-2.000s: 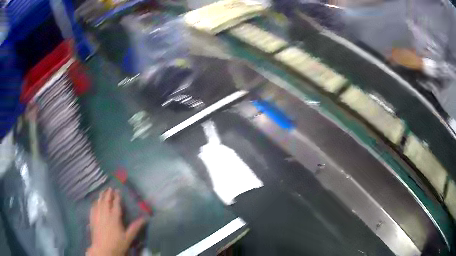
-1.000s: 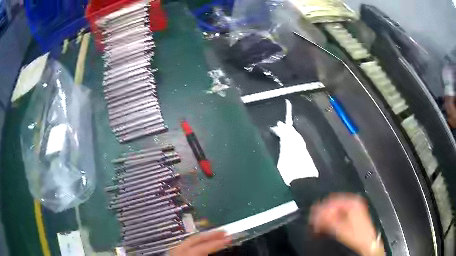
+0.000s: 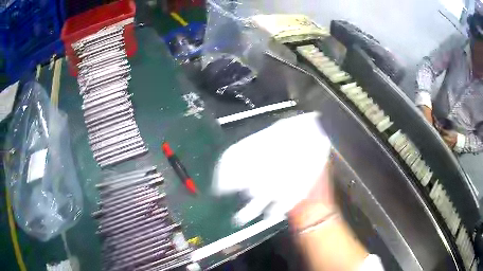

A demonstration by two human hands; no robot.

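Observation:
A white glove (image 3: 273, 161), blurred, is lifted over the bench's right edge at my right hand (image 3: 312, 193). The bare wrist and part of the hand show; the fingers are hidden by the cloth. My left hand is not in view. A red-and-black hand tool (image 3: 179, 168) lies on the green bench top (image 3: 159, 95). To its left, slim silver rods (image 3: 111, 114) lie side by side in a long row, and a darker batch of rods (image 3: 135, 219) lies nearer me.
A red crate (image 3: 100, 21) stands at the row's far end, with blue crates (image 3: 32, 34) beyond. A clear bag (image 3: 45, 180) lies left. A dark-filled bag (image 3: 227, 74) lies by the metal trough (image 3: 381, 222). Pale bars (image 3: 365, 106) line the conveyor. Another person (image 3: 450, 100) is across it.
The glove, lying flat before, is now raised with my right hand, which has moved up and left. My left hand has left the picture. The view has shifted, and the other person shows more.

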